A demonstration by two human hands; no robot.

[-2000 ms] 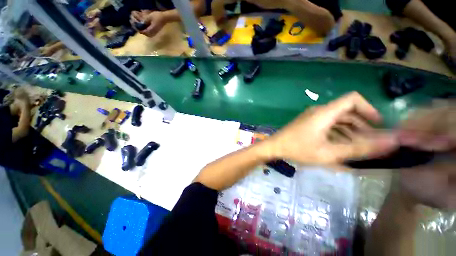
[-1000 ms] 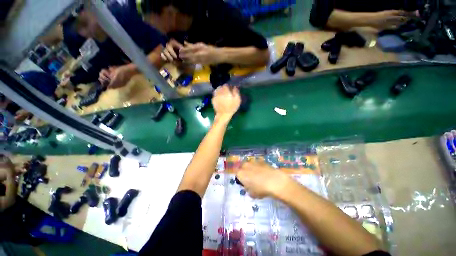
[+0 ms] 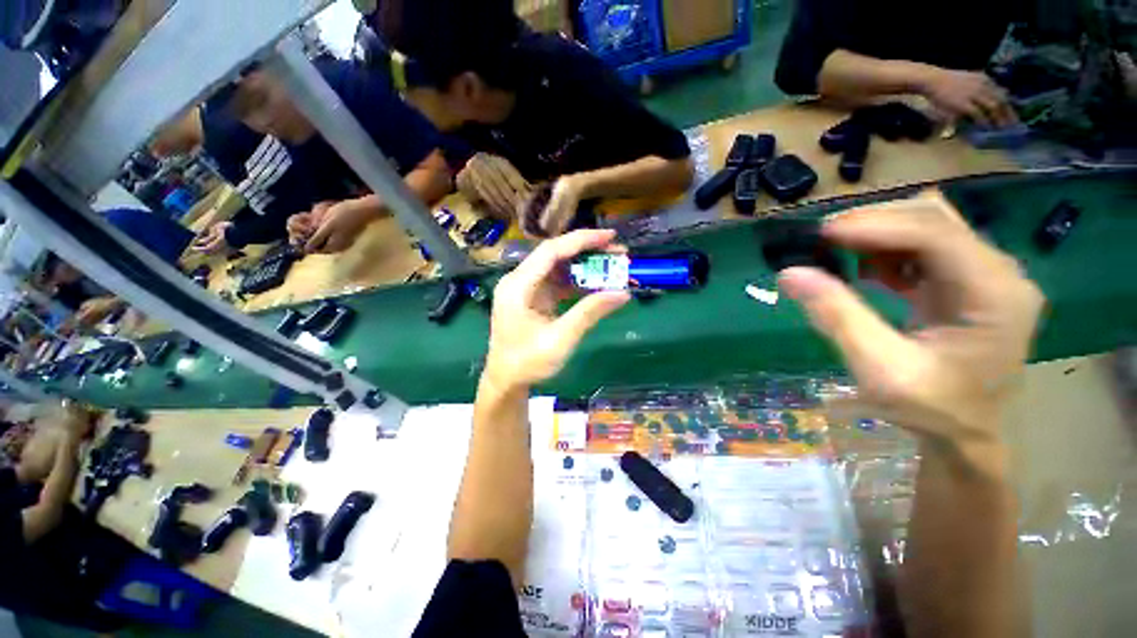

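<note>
My left hand [image 3: 530, 312] is raised over the front edge of the belt. Its thumb and fingers hold a battery and board assembly [image 3: 661, 272] by the pale green board end, with the blue cylinder pointing right. My right hand [image 3: 929, 318] is raised to the right and blurred. It holds a black part [image 3: 798, 249] between thumb and fingers, perhaps a shell half; its shape is unclear. A narrow black shell piece [image 3: 657, 486] lies tilted on the clear plastic sheet [image 3: 761, 523] below my hands.
A green belt [image 3: 673, 337] crosses ahead with black units on it. Black housings [image 3: 345, 526] lie on white paper [image 3: 412, 499] at left. Small dots lie on the orange print [image 3: 711, 430]. A slanted metal post [image 3: 362, 137] stands at left. People sit opposite.
My left hand has drawn back from the belt and now holds the battery assembly. My right hand has risen from the plastic sheet with a black part. The narrow black piece now shows uncovered.
</note>
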